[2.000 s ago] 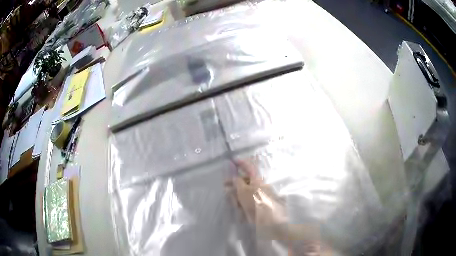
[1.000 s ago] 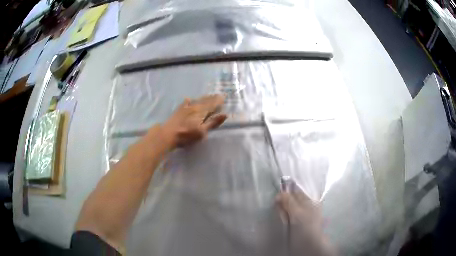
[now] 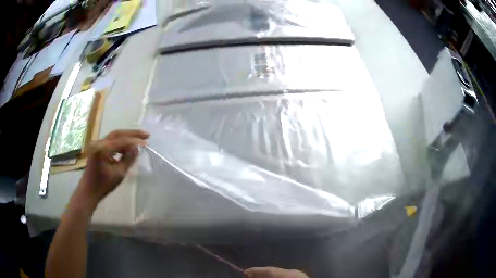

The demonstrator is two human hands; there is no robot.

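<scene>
A large clear poly bag lies on top of a stack of poly bags; its near edge is raised in a slanting fold. My left hand pinches the bag's edge at the left side of the stack, thumb and forefinger together. My right hand is at the bottom edge, mostly cut off, with a thin reddish stick at its fingertips. A small block of grey print shows on the bags near the upper middle.
A steel ruler, a green-white block on brown card, a tape roll and papers lie at the left. A white upright dispenser stands at the right, with a pale strip hanging below.
My left hand has moved from the middle of the bags to the left and taken hold of the edge. My right hand has moved down and left. The bag's near edge has been lifted.
</scene>
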